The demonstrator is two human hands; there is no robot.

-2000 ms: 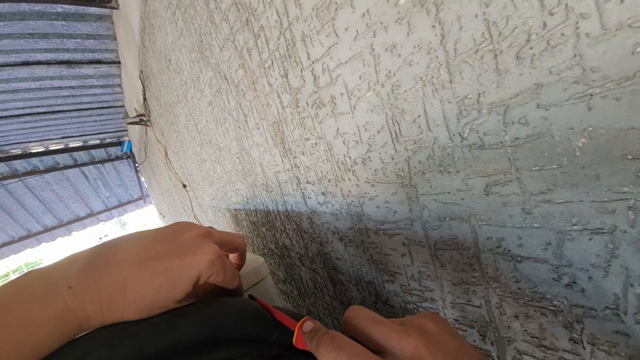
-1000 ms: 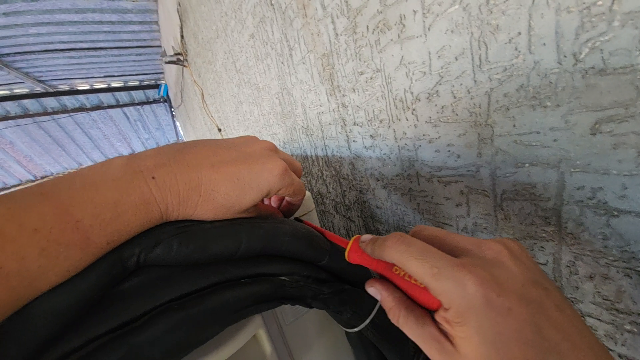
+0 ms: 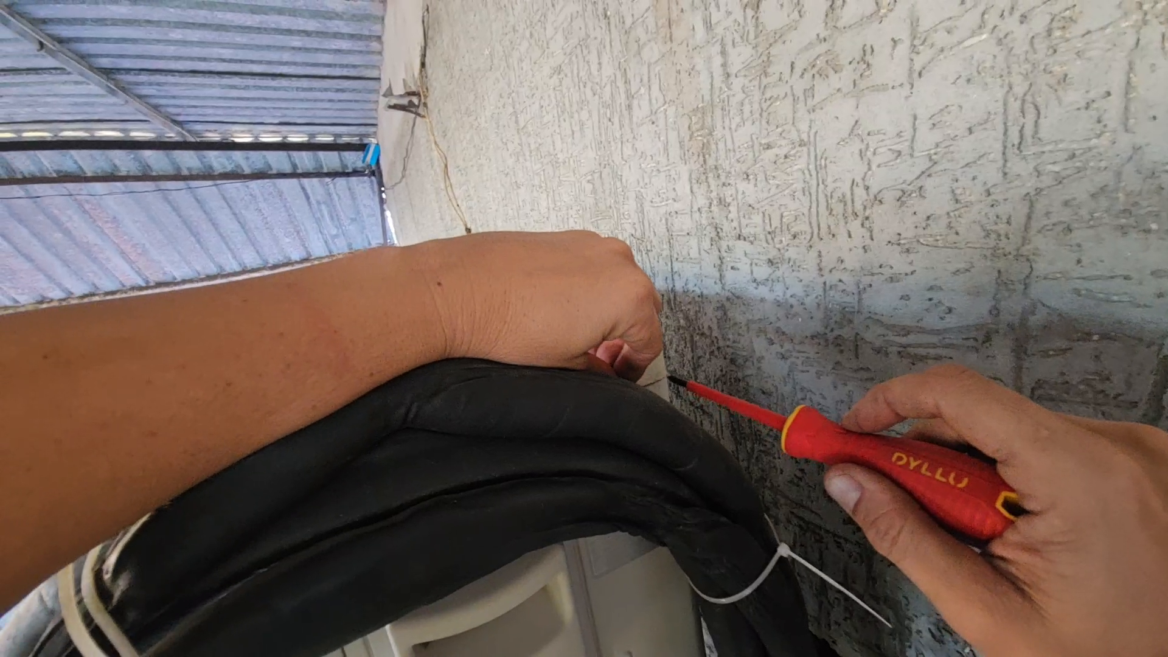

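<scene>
My right hand [image 3: 1013,493] is closed around the red and yellow handle of a Dyllu insulated screwdriver [image 3: 899,465], its dark tip pointing left, just right of my left hand's fingers. My left hand [image 3: 566,297] reaches over a bundle of black foam-insulated pipes [image 3: 511,456], fingers curled down behind it; what they touch is hidden. A white cable tie [image 3: 762,579] loops around the bundle at the lower right, its tail sticking out. Under the bundle shows a beige plastic housing with a recessed grip [image 3: 493,607].
A rough textured wall [image 3: 867,182] fills the right side, close behind the screwdriver. A thin yellowish cable [image 3: 444,173] hangs from a bracket [image 3: 403,102] on it. Corrugated metal roofing [image 3: 210,55] is at the upper left. Pale ties [image 3: 78,598] wrap the bundle at the lower left.
The screwdriver has drawn back to the right from my left hand's fingers, and more of its shaft and handle shows. My left hand remains bent over the pipe bundle. The view has shifted.
</scene>
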